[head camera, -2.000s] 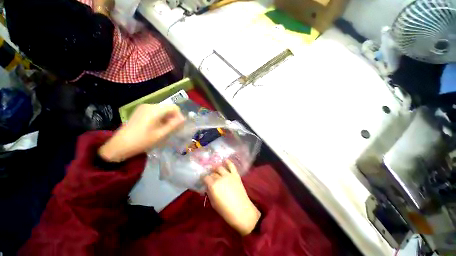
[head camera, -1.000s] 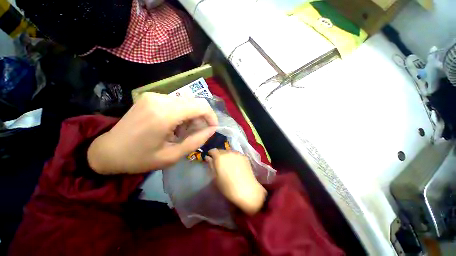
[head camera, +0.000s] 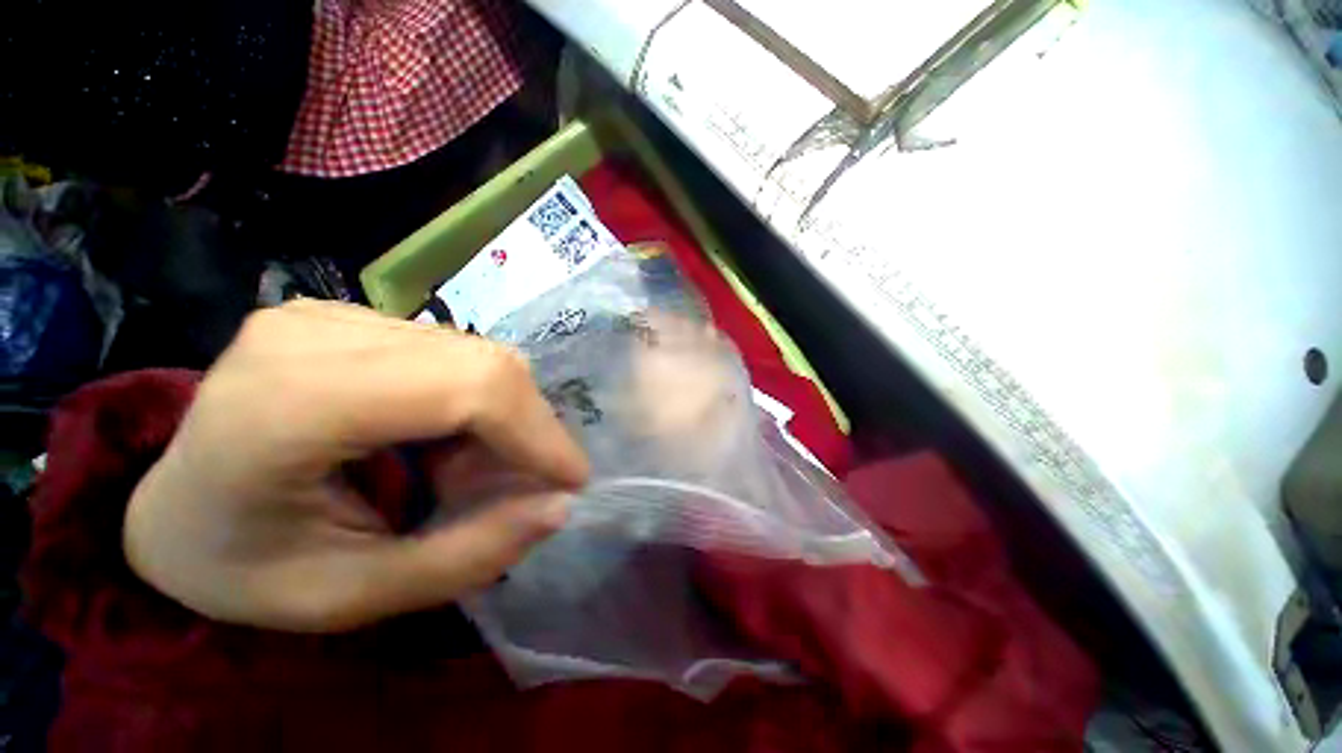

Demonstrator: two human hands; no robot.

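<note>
A clear plastic bag point(head camera: 589, 603) lies over my lap, its open edge towards me. My left hand point(head camera: 353, 464) is at the left and pinches the bag's edge between thumb and fingertips. My right hand point(head camera: 689, 386) is inside the bag and shows blurred through the plastic. Whether its fingers hold anything cannot be told. Small dark marks or print show on the plastic. No thread cone can be made out in the bag.
A yellow-green crate point(head camera: 474, 221) with red cloth point(head camera: 648, 221) and a white printed sheet point(head camera: 533, 253) lies beyond the bag. The white sewing table point(head camera: 1016, 280) runs along the right. A red-checked apron point(head camera: 405, 88) is at the upper left.
My right hand has gone from the bag's opening to deep inside it. The dark, orange-tipped items seen earlier no longer show. My left hand and the bag's edge are nearer the camera.
</note>
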